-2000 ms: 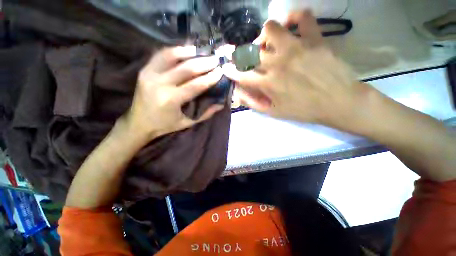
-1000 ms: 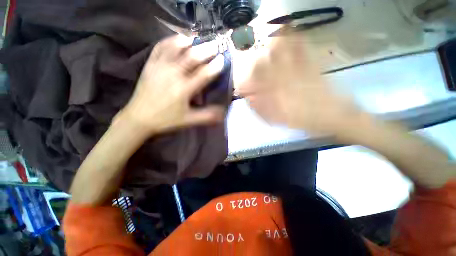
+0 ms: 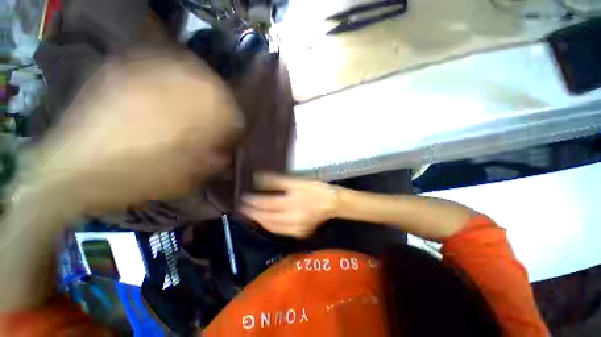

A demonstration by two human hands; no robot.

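The brown garment fabric [image 3: 260, 122] lies bunched left of the needle area and hangs over the table's front edge. My left hand [image 3: 161, 125] is large and badly blurred over the cloth; its fingers are too smeared to tell whether they grip it. My right hand [image 3: 286, 204] is low in front of the table edge, its fingertips closed on the lower right part of the brown fabric. Dark blue-black cloth [image 3: 214, 46] shows by the machine's metal parts [image 3: 254, 13] at the top.
Black thread snips [image 3: 369, 14] lie on the beige machine bed [image 3: 422, 39]. A dark rectangular object [image 3: 576, 56] is at the table's right end. The white table edge [image 3: 395, 158] runs across. Blue and white items are below left. A white surface [image 3: 527, 210] lies at lower right.
My right hand has moved from beside the needle down and left to the fabric's lower edge. My left hand has come off the needle area towards the left. The view has shifted.
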